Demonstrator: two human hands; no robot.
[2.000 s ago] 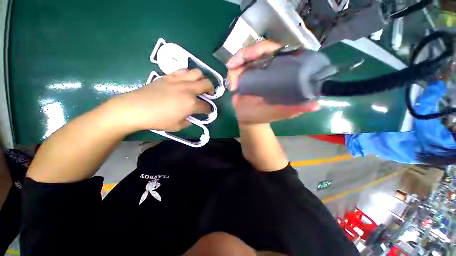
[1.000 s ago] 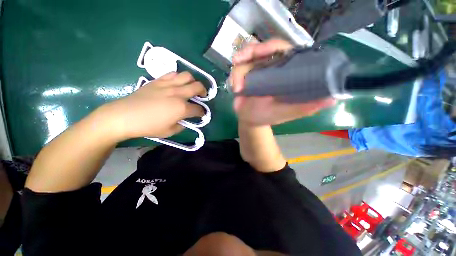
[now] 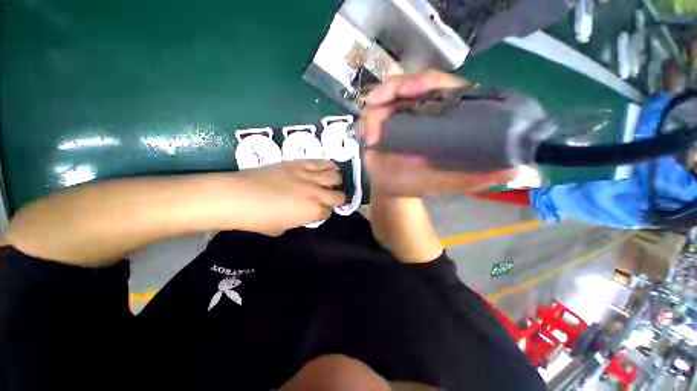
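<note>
Three white plastic housings lie side by side on the green bench, their round ends away from me; the rightmost housing (image 3: 337,144) is next to the screwdriver. My left hand (image 3: 294,195) lies over the loops of the housings, fingers on them, and hides most of the left and middle ones. My right hand (image 3: 397,164) is closed around the thick grey electric screwdriver (image 3: 458,131), held roughly level with its front end pointing left at the rightmost housing. The bit tip is blurred; I cannot tell whether it touches. No screw can be made out.
The screw feeder (image 3: 397,38), a white-grey metal box, stands beyond my right hand. The black cord (image 3: 604,153) runs right from the screwdriver. A person's blue sleeve (image 3: 588,205) is at the right. Green bench surface (image 3: 153,69) extends left. Red stools (image 3: 554,328) stand on the floor.
The housings have turned from slanting to nearly upright in view, round ends now away from me, and shifted right towards the screwdriver. My left hand turned with them. The screwdriver stays in my right hand.
</note>
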